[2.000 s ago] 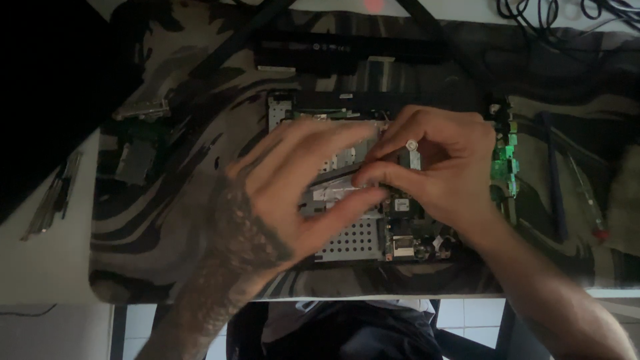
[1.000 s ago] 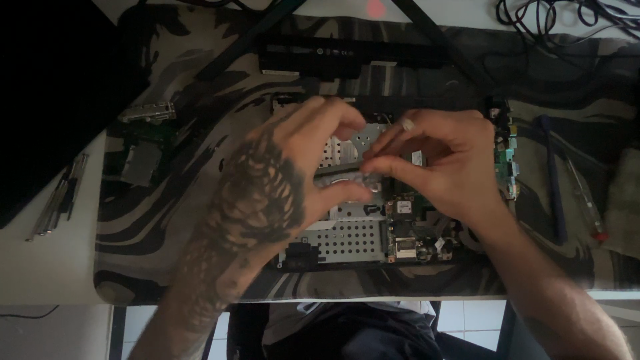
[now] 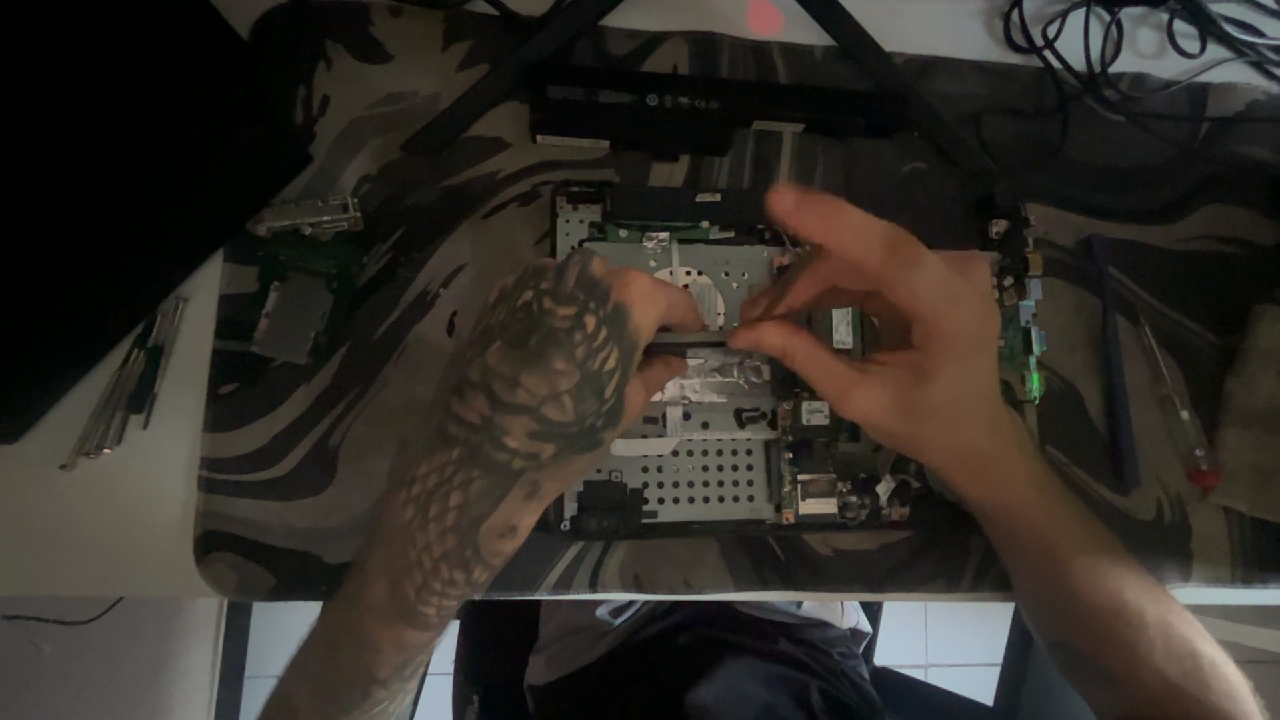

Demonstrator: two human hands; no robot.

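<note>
An opened laptop chassis [image 3: 710, 484] with perforated metal plates and circuit boards lies on the patterned mat. Above its middle, my left hand [image 3: 590, 350] grips the left end of a thin, narrow strip [image 3: 695, 340] between thumb and fingers. My right hand [image 3: 890, 330] pinches the strip's other end with thumb and index finger, its upper fingers raised apart. What the strip is made of cannot be told. Foil [image 3: 725, 380] shows on the chassis just below it. Parts of the chassis are hidden under both hands.
A laptop battery [image 3: 650, 115] lies behind the chassis. Left are a small green circuit board [image 3: 300, 300] and several screwdrivers [image 3: 135, 375]. To the right are another board [image 3: 1025, 310], a blue pry tool [image 3: 1112, 370] and a red-tipped screwdriver [image 3: 1180, 410]. Cables [image 3: 1110, 60] lie at the back right.
My left hand has turned and its fingers have closed in on the strip. The upper fingers of my right hand have lifted and spread.
</note>
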